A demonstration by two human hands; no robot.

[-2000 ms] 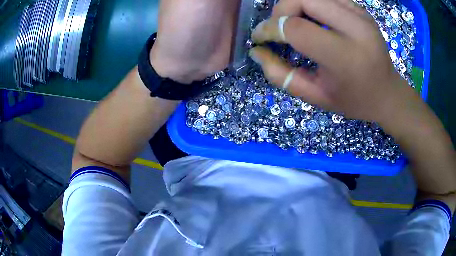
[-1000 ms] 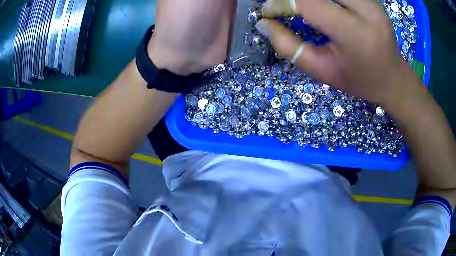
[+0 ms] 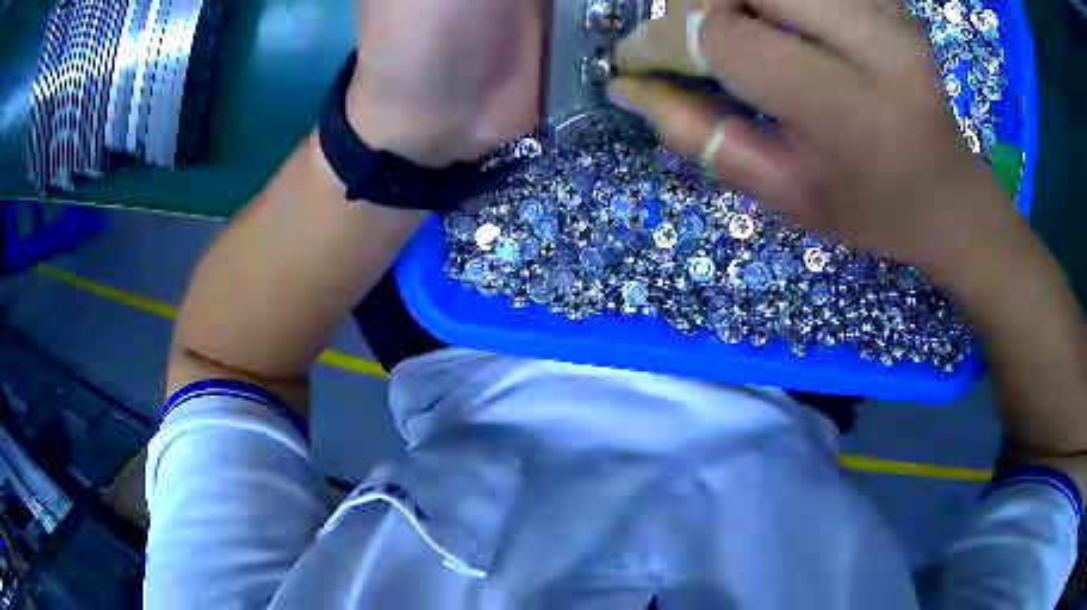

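Note:
A grey metal rail [image 3: 567,86] shows at the top centre over the fittings, with small silver fittings [image 3: 603,17] on it; its upper part is out of the picture. My left hand [image 3: 453,78] is beside the rail's left edge; its fingers are cut off by the top edge, so its grip is hidden. My right hand [image 3: 822,131] is over the tray, thumb and a fingertip at the rail beside a fitting. It is blurred, and whether it holds a fitting is unclear. Many loose fittings [image 3: 703,268] fill the blue tray [image 3: 668,358].
Curved silver rails [image 3: 113,95] lie side by side on the green bench [image 3: 286,72] at upper left. A green label [image 3: 1007,170] is on the tray's right side. The tray's near rim is close to my shirt. A yellow floor line [image 3: 912,466] shows below the tray.
My right fingertips have moved up from lower on the rail to beside a fitting. More of the rail's face and its fittings shows. My left hand has shifted slightly left.

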